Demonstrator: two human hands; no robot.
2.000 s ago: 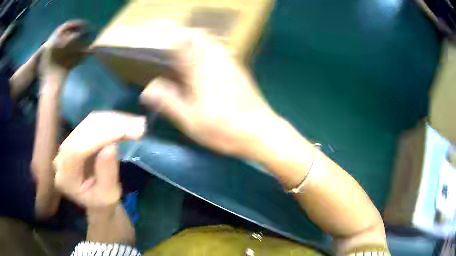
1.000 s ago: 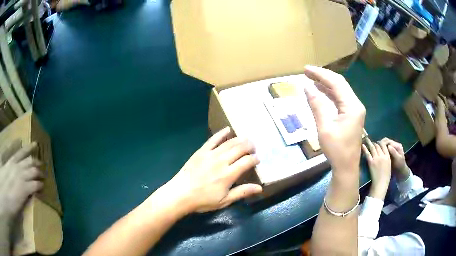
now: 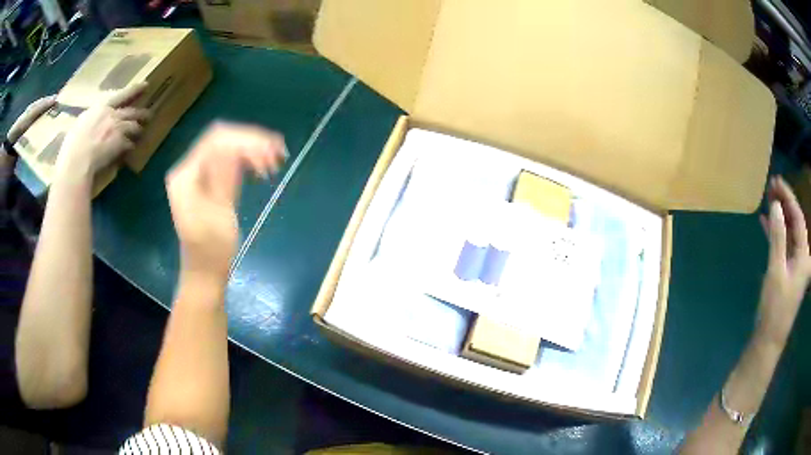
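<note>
An open product carton (image 3: 662, 311) lies in front of me, its lid (image 3: 556, 84) raised at the far side with rounded ears. Inside are a white foam rim, cloudy wrapped blocks, a leaflet (image 3: 525, 275) with a small dark speaker picture, and a small brown accessory box (image 3: 502, 342) partly under it. My left hand (image 3: 213, 187) is raised left of the carton, blurred, fingers curled and apart, touching nothing. My right hand (image 3: 784, 240) is at the right edge, beside the carton, fingers apart and empty.
At the left, another person's hands (image 3: 102, 133) rest on a closed printed carton (image 3: 169, 75). Another brown carton (image 3: 258, 19) stands at the back. The green bench (image 3: 267, 293) has a pale seam line and a metal front edge. More brown cardboard shows at the top right.
The open carton now appears larger and more central. My left hand has left its side and is raised to the left. My right hand has moved from over the contents to the right.
</note>
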